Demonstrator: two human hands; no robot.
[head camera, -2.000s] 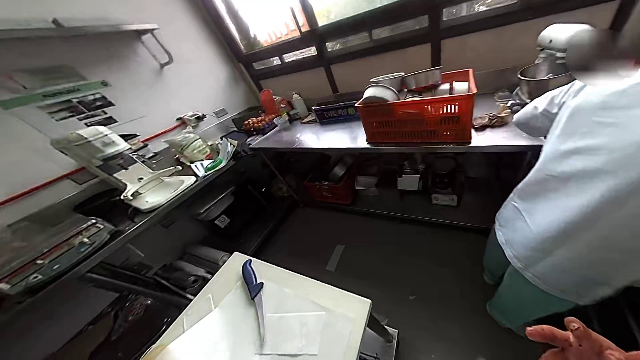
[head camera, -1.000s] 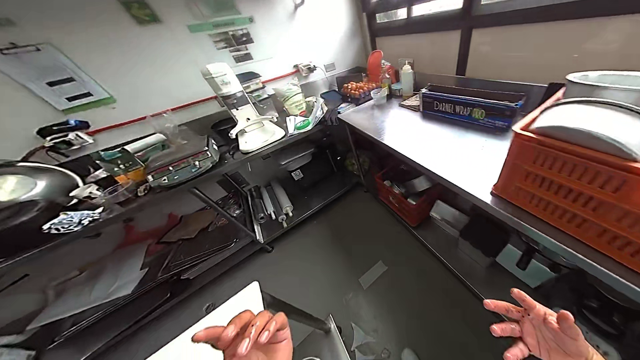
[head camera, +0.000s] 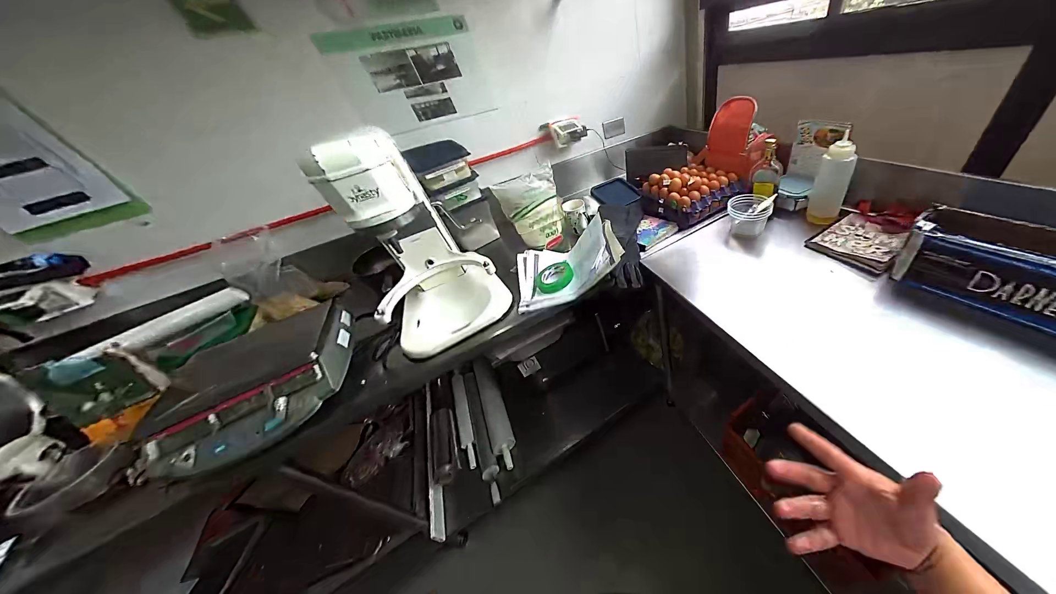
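Observation:
My right hand (head camera: 866, 503) is at the lower right, fingers spread and nothing in it, in front of the edge of the steel table (head camera: 775, 322). Below and behind it is a red plastic crate (head camera: 747, 445) under the table. My left hand is out of view. Brown eggs (head camera: 689, 186) fill a tray at the table's back corner, with a squeeze bottle (head camera: 833, 181) and clear plastic cups (head camera: 749, 216) to its right. A white stand mixer (head camera: 412, 239) without a bowl stands on the left counter, beside a roll of green tape (head camera: 553, 278) on papers.
A digital scale (head camera: 247, 388) and plastic bags lie on the left counter. Rolling pins (head camera: 487, 412) hang or stand beneath it; which, I cannot tell. A blue box of wrap (head camera: 982, 272) sits on the right table. Dark floor (head camera: 577, 511) lies between the two surfaces.
The view has swung left and closer to the corner. My left hand, visible one second ago above a white board, has left the view. The person at the right two seconds ago is out of view.

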